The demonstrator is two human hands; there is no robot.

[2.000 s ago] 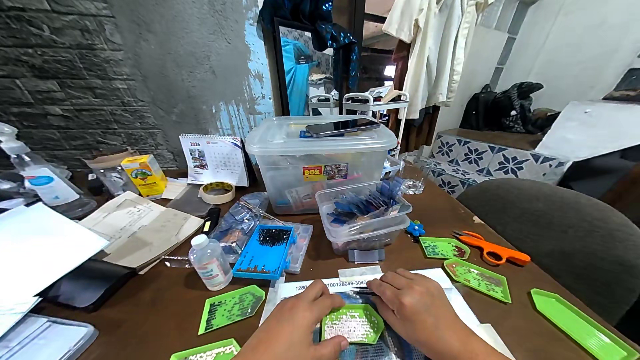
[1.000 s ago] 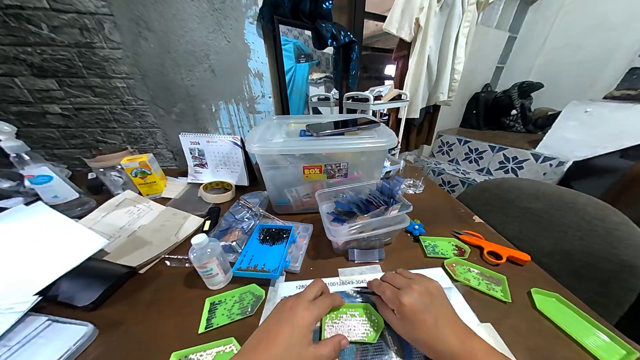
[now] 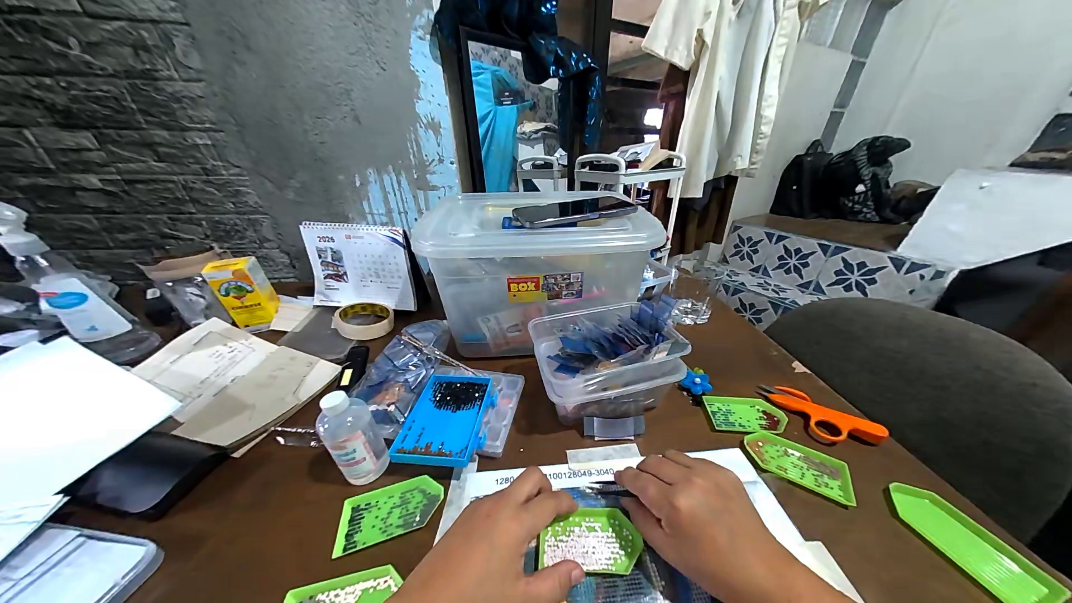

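Observation:
A green plastic tray of pale beads [image 3: 590, 543] lies on a diamond-painting sheet [image 3: 519, 480] at the bottom middle. My left hand [image 3: 511, 536] grips this tray by its left side, thumb at the lower edge and fingers at the top. Just right of the tray, my right hand [image 3: 691, 511] rests over the sheet, its fingertips closed on a thin dark tool [image 3: 607, 487], whose kind I cannot tell. Green trays with dark beads [image 3: 389, 512], reddish beads [image 3: 745, 414] and mixed beads [image 3: 801, 467] flank the sheet. A blue tray [image 3: 444, 419] holds black and brown beads.
Behind the sheet stand a clear tub of small blue packets [image 3: 610, 368] and a large lidded plastic box [image 3: 536, 276] with a phone [image 3: 574, 211] on top. A small bottle [image 3: 353, 440] stands left. Orange-handled scissors [image 3: 825, 414] and a long green tray [image 3: 976, 540] lie right.

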